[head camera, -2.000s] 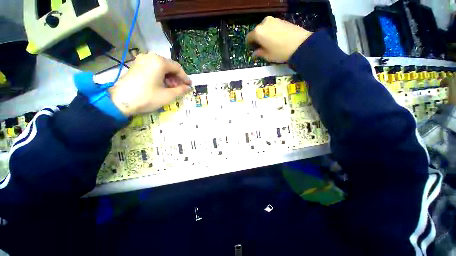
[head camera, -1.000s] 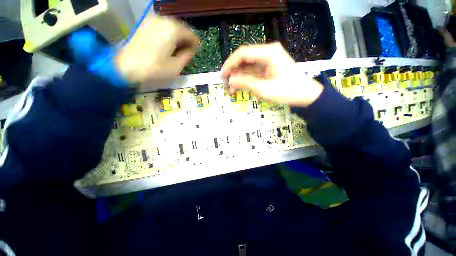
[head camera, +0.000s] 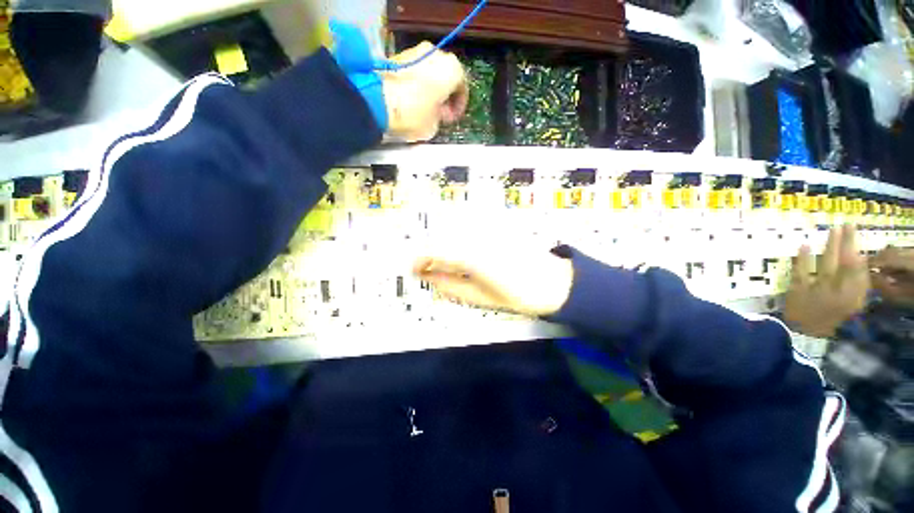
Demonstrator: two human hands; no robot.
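Observation:
Cream-white circuit boards [head camera: 351, 291] lie edge to edge in a long row, with yellow components [head camera: 571, 196] and black components [head camera: 518, 176] along their far edge. My left hand [head camera: 426, 92], with a blue wrist strap [head camera: 358, 70], is at the left side of the green component bin [head camera: 479, 105], fingers curled; whether it pinches anything is hidden. My right hand [head camera: 496, 279] is stretched flat, palm edge down, low over the middle of the boards, with nothing seen in it. The board surface around it is overexposed.
Behind the boards are a bin of mixed green components [head camera: 546, 100], a bin of dark components [head camera: 644, 100], a brown-red slatted stack [head camera: 511, 20] and a blue component bin [head camera: 792, 125]. A cream machine [head camera: 180, 18] is at upper left. Another person's hand [head camera: 830, 286] is over the boards at right.
My left hand has moved to the green bin. My right hand has come down from the far board edge onto the middle of the boards. The view has shifted; another person's hands now show at right.

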